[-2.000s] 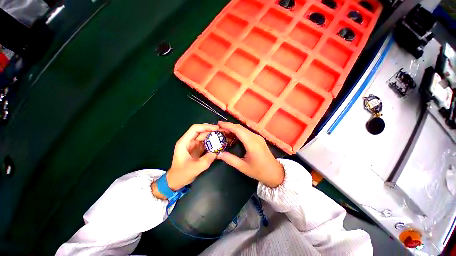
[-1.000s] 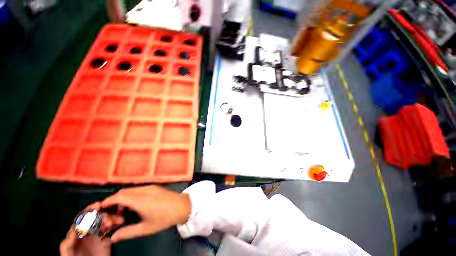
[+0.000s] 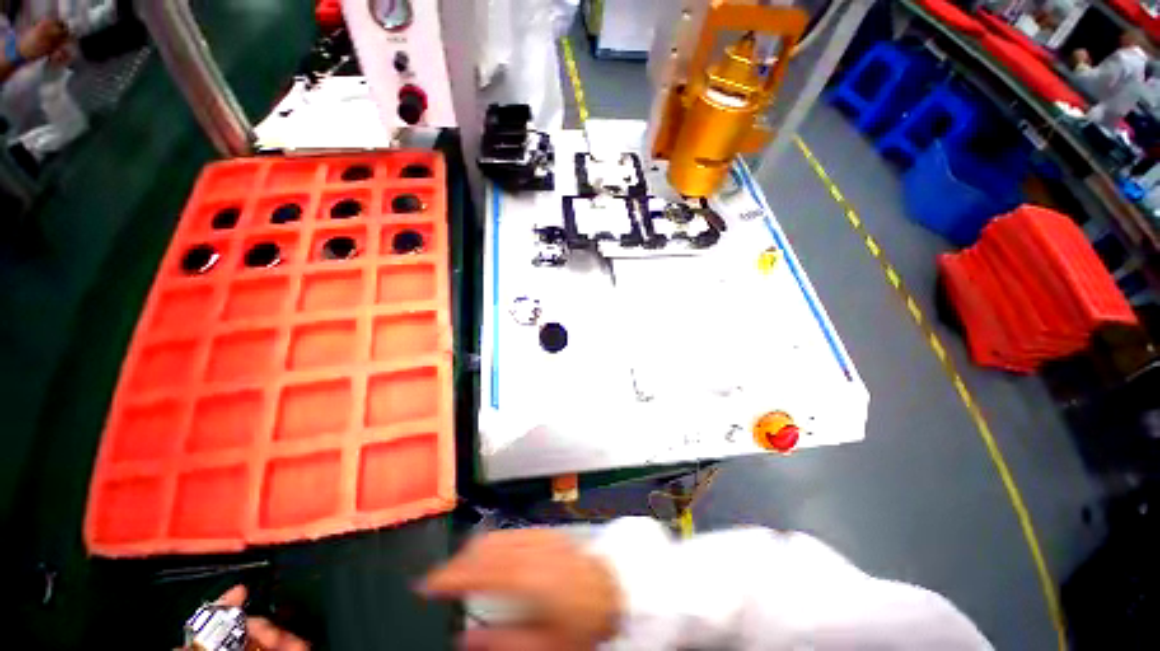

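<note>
A round module (image 3: 216, 627) with a silver-white face is held in the fingers of my left hand (image 3: 261, 635), at the bottom left and partly cut off by the frame edge. My right hand (image 3: 532, 588) is blurred at the bottom centre, apart from the module, below the front edge of the white machine table (image 3: 674, 452). Whether its fingers hold anything cannot be told. The orange-red blister tray (image 3: 270, 397) lies ahead of my left hand, with several dark round parts (image 3: 340, 247) in its far pockets.
On the machine table are black-and-white fixtures (image 3: 604, 219), a black disc (image 3: 552, 337), a ring-like part (image 3: 525, 309) and an emergency stop (image 3: 776, 432). An orange-yellow cylinder (image 3: 712, 134) stands above its far side. Thin metal tweezers (image 3: 214, 571) lie by the tray. Red trays (image 3: 1037, 290) are stacked on the right.
The view has swung right towards the machine table. My right hand has come away from the module and moved right. The module stays in my left hand.
</note>
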